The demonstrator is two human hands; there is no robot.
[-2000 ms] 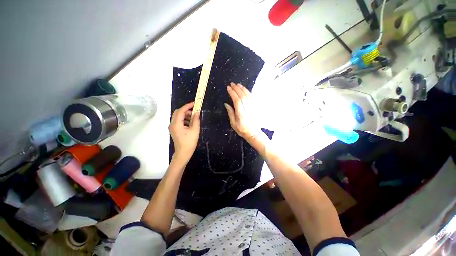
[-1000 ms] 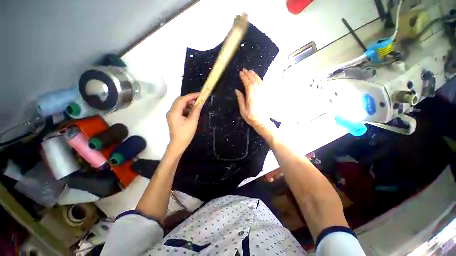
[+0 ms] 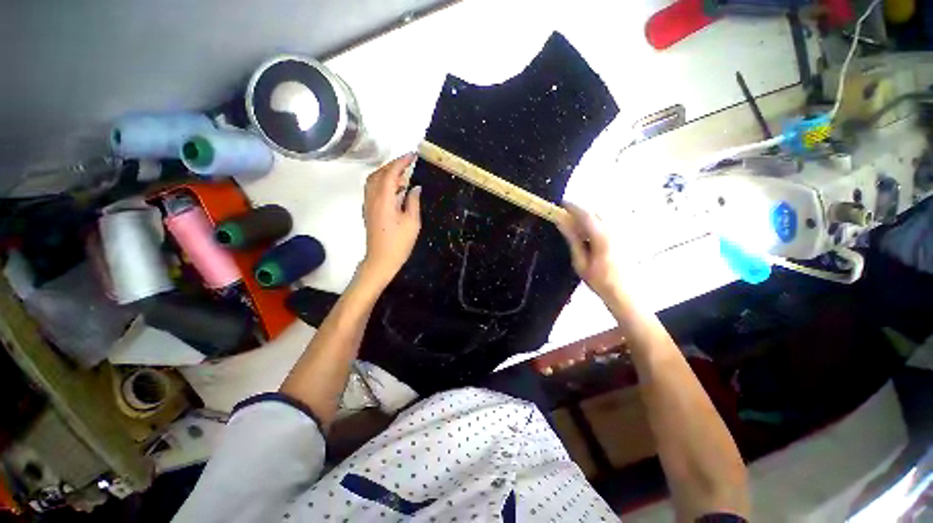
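Observation:
The black flecked front panel lies on the white table, with a U-shaped white chalk outline on its lower half. The yellow wooden ruler lies slanting across the panel above the outline. My left hand is at the panel's left edge, fingertips by the ruler's left end, thumb apart from the fingers. My right hand grips the ruler's right end at the panel's right edge. Its palm side is hidden, and glare washes out the area beside it.
A steel flask stands at upper left. Thread cones, including a pink one, lie in and near an orange-red tray. A white sewing machine stands right. A red-handled tool lies at the top.
The ruler has turned from lengthwise to crosswise on the panel. My right hand has moved from flat on the cloth to the ruler's right end. My left hand has let the ruler out of its grip.

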